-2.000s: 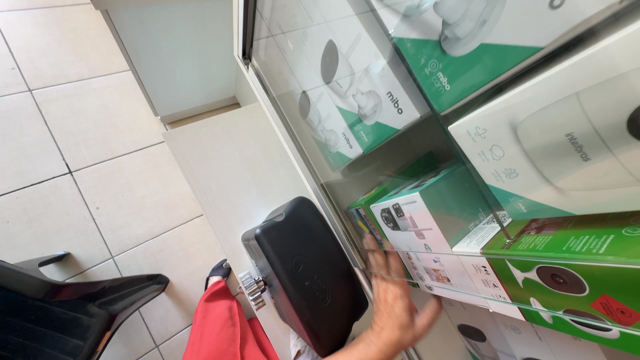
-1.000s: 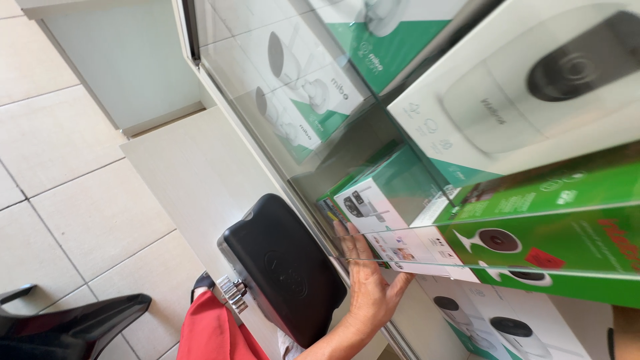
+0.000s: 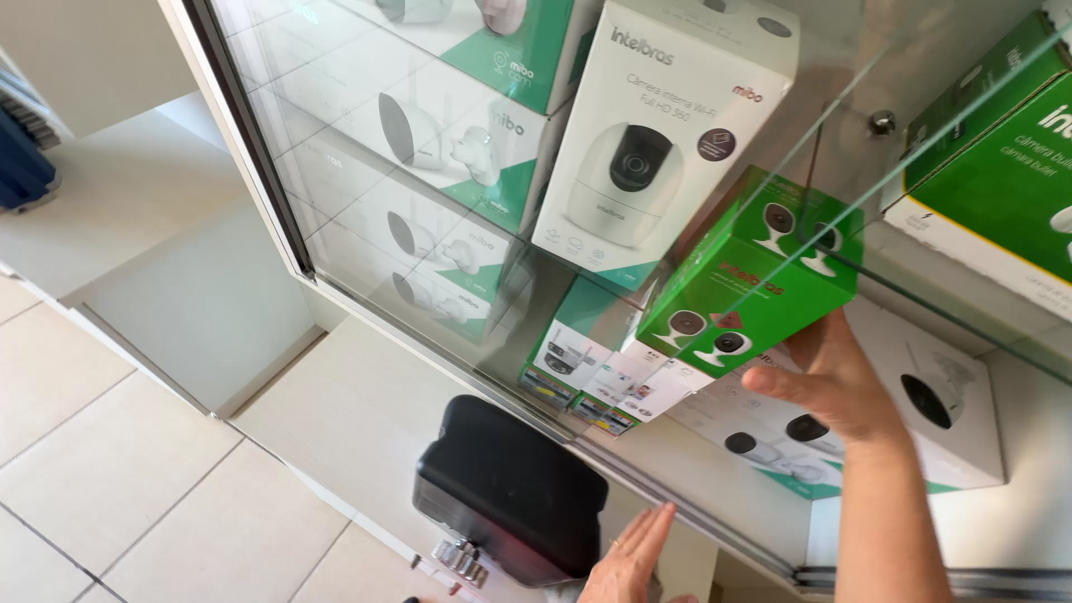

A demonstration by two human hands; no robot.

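My right hand (image 3: 837, 381) reaches into the glass display case from the lower right. Its fingers go behind the lower right end of a green camera box (image 3: 754, 276), partly hidden by it; the thumb stands apart from the box. My left hand (image 3: 628, 559) is at the bottom, fingers extended and holding nothing, between a black hard-shell case (image 3: 511, 490) and the metal edge of the display case (image 3: 670, 494). A white indoor-camera box (image 3: 628, 159) stands beside the green one. Smaller green-and-white camera boxes (image 3: 569, 352) lie near the front glass.
Stacked white-and-green camera boxes (image 3: 452, 151) show behind the glass at left. Another white camera box (image 3: 955, 402) sits beyond my right hand. Glass shelf edges (image 3: 904, 142) cross above it, with a large green box (image 3: 997, 159) at upper right. Floor tiles (image 3: 109, 469) lie at lower left.
My left hand has drawn back from the smaller boxes to the case's front edge. My right hand has come in at the green box. The view has shifted to the right.
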